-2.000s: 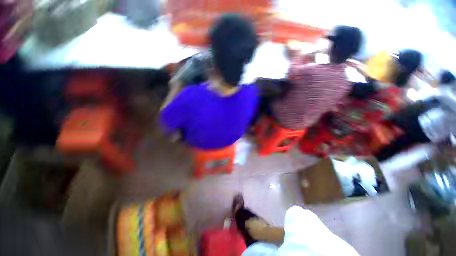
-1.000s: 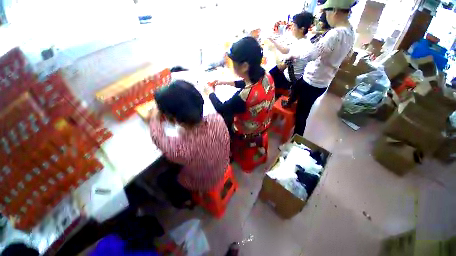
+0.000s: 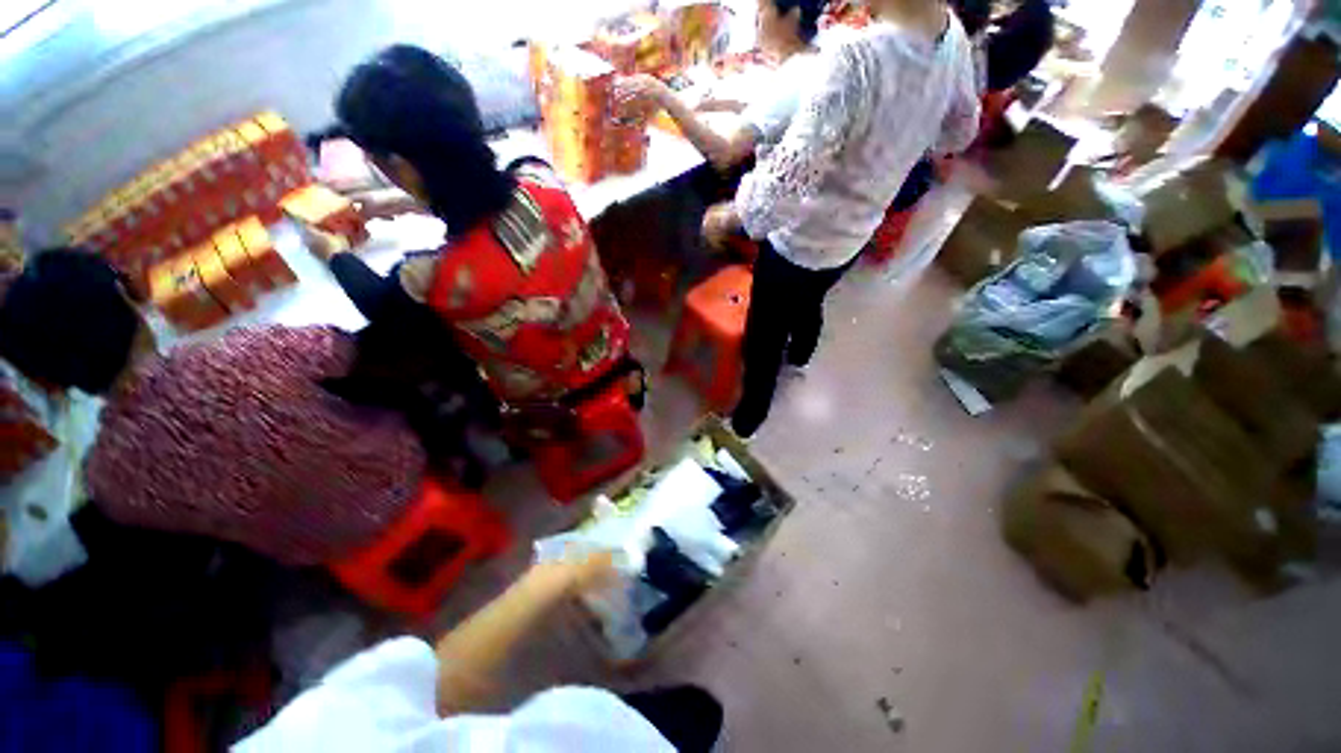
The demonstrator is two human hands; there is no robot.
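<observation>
My left hand [image 3: 591, 571] reaches out from a white sleeve to the near left edge of an open brown carton [image 3: 771, 539]. The carton stands on the floor and holds white sheets or film [image 3: 688, 508] and black pieces [image 3: 672, 565]. My fingers are blurred against the pale contents, and I cannot tell whether they hold anything. My right hand is out of the picture.
Seated people [image 3: 515, 280] work at a white bench with orange boxes [image 3: 221, 272] at the left. A person in a white top [image 3: 853, 147] stands beyond the carton. Red stools [image 3: 419, 547], a clear plastic bag [image 3: 1047, 287] and brown cartons [image 3: 1177, 441] stand around.
The view has moved along the bench to the right, so the open carton now lies closer, below the middle. My left forearm and hand have come into view over its edge.
</observation>
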